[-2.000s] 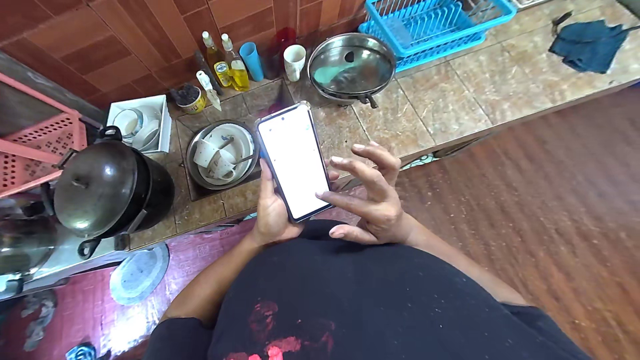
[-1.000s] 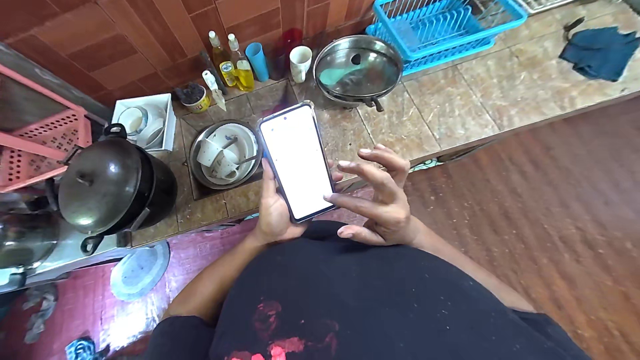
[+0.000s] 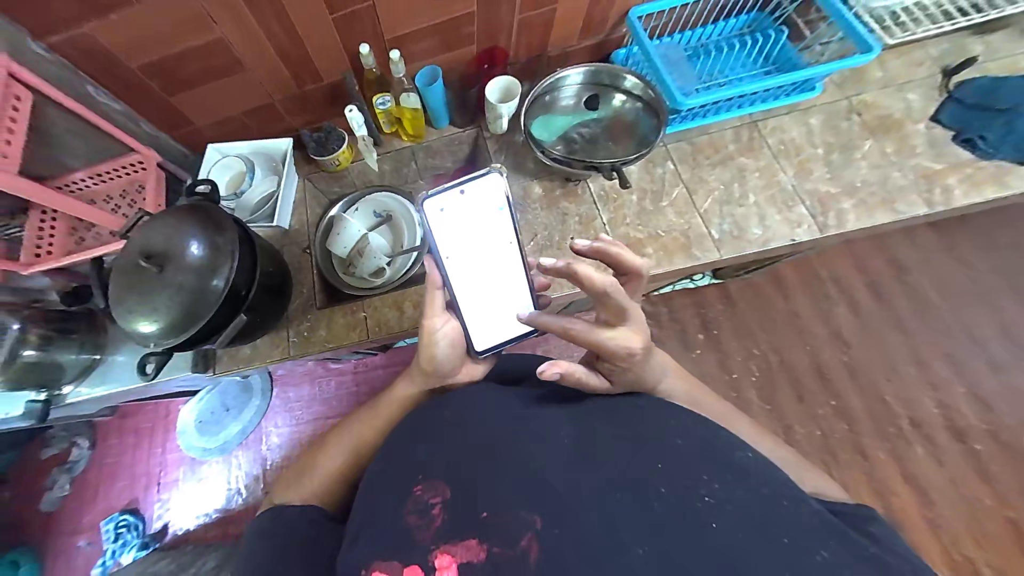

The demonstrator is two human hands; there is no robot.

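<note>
My left hand (image 3: 450, 344) holds a smartphone (image 3: 478, 260) in a clear case, its bright white screen facing up. At the lower right edge of the screen is the index fingertip of my right hand (image 3: 612, 328), whose fingers are spread and hold nothing. Behind the phone, a metal basin (image 3: 324, 268) sits in the sink with a white bowl, mugs and utensils in it. To the right of the phone's top end stands a pan with a glass lid (image 3: 594, 120), and beside that pan is a white mug (image 3: 502, 104).
A large dark pot (image 3: 264, 280) stands at the left, near a white container of dishes (image 3: 290, 184) and a pink plastic rack (image 3: 88, 200). Oil bottles (image 3: 410, 116) and a blue cup (image 3: 433, 96) line the wall. A blue dish rack (image 3: 680, 88) and dark cloth (image 3: 984, 116) lie along the tiled counter.
</note>
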